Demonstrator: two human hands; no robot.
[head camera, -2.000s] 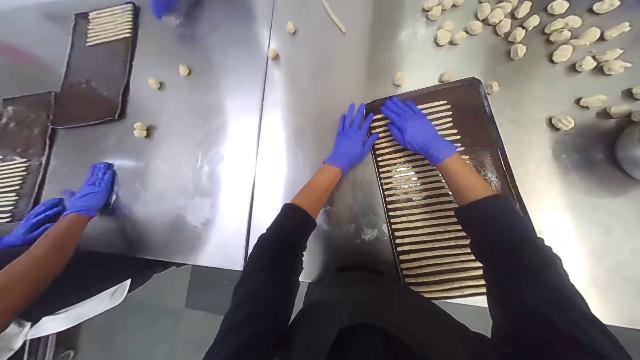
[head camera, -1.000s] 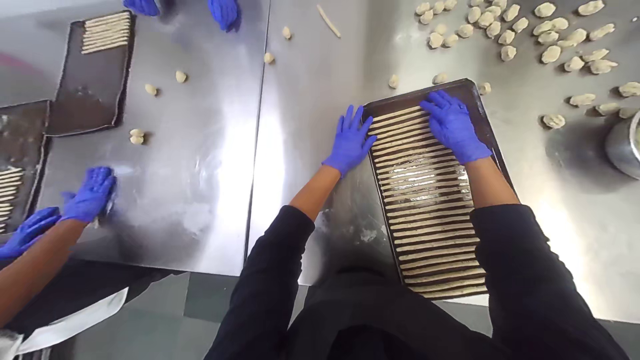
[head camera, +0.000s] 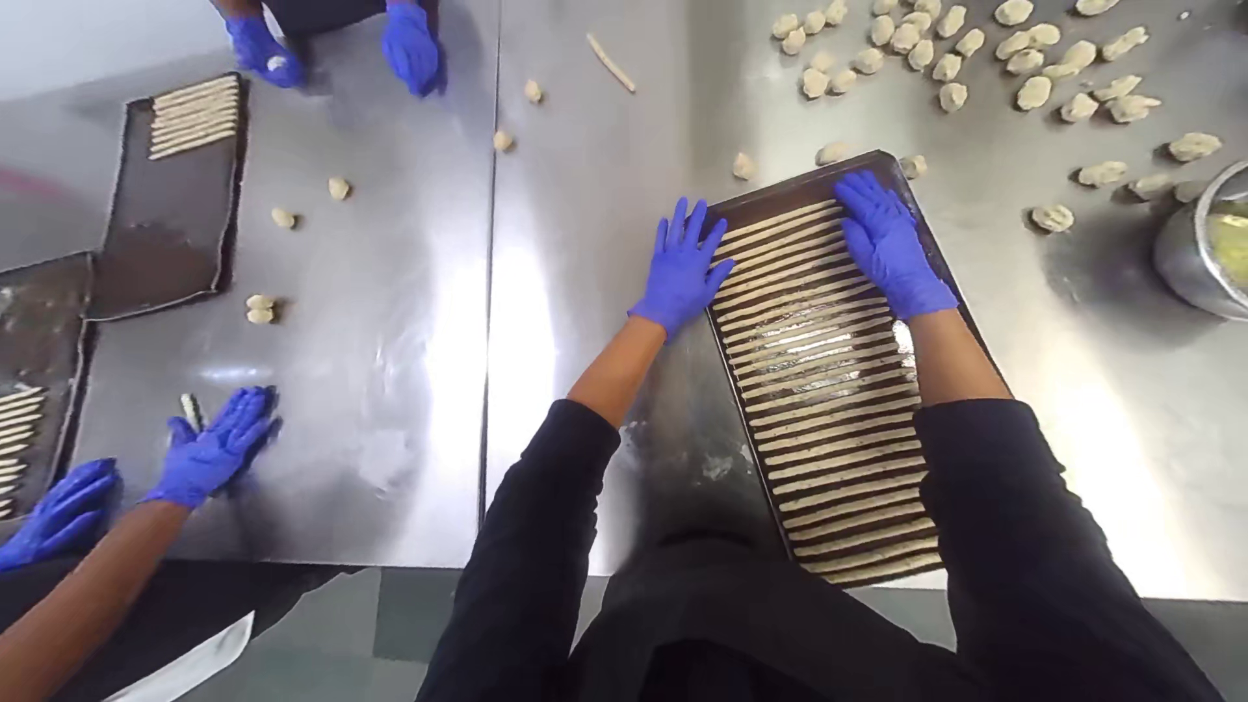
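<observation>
Before me a dark metal baking tray (head camera: 799, 190) lies slightly turned on the steel table, with many thin dough strips (head camera: 848, 429) laid crosswise in rows. My left hand (head camera: 681, 268), in a blue glove, rests with spread fingers at the tray's upper left edge, by the ends of the top strips. My right hand (head camera: 889, 244), also blue-gloved, lies flat at the tray's upper right, its fingertips near the top strip's right end. Neither hand shows anything held; what is under the right palm is hidden. Small dough pieces (head camera: 744, 166) lie just beyond the tray.
Many dough lumps (head camera: 1033, 93) are scattered at the upper right, near a metal pot (head camera: 1185, 253). A loose dough strip (head camera: 611, 62) lies farther back. At left, a co-worker's gloved hands (head camera: 210, 448) work beside two trays (head camera: 175, 239); another person's gloved hands (head camera: 409, 49) are at the far side.
My right hand has shifted from the strips' left part to the tray's right side. My left hand stays at the left edge. Another person's hands have come further into view at the far side.
</observation>
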